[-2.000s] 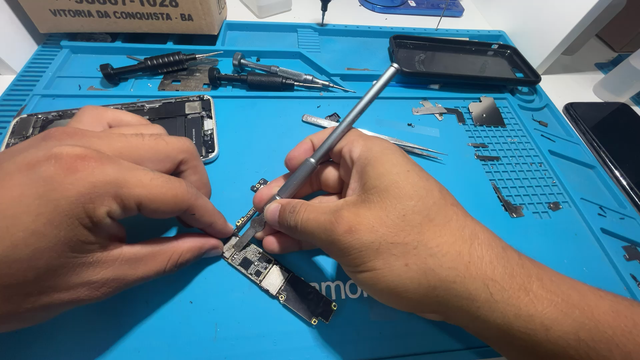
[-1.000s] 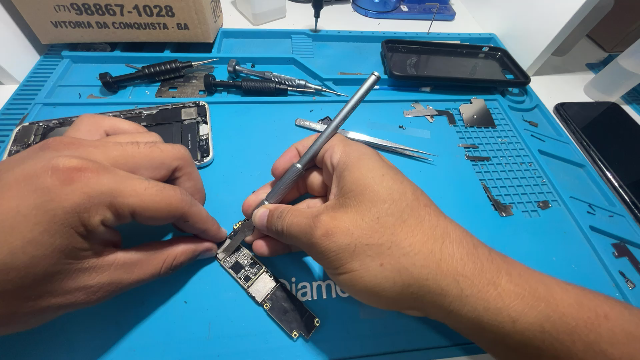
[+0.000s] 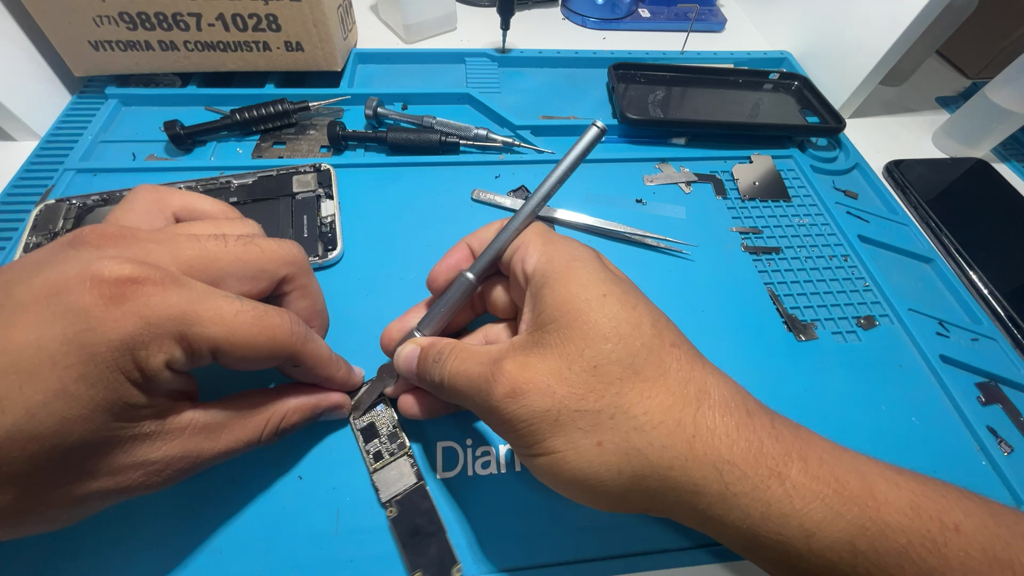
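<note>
A narrow phone logic board lies on the blue silicone repair mat, running down from my fingertips. My left hand pinches its upper end between thumb and forefinger. In my right hand is a grey metal handle with a thin flat blade, held like a pen. The blade lies against the board's upper end, close to my left fingertips. Behind my left hand is an opened phone housing, partly hidden. Metal tweezers lie behind my right hand.
Several screwdrivers lie in the mat's rear tray beside a black phone case. Small metal shields and tiny parts sit on the grid at right. A cardboard box stands back left; a black phone lies at the right edge.
The logic board has turned so that it points more nearly straight down the view. Both hands stay at its upper end, and the blade remains against it.
</note>
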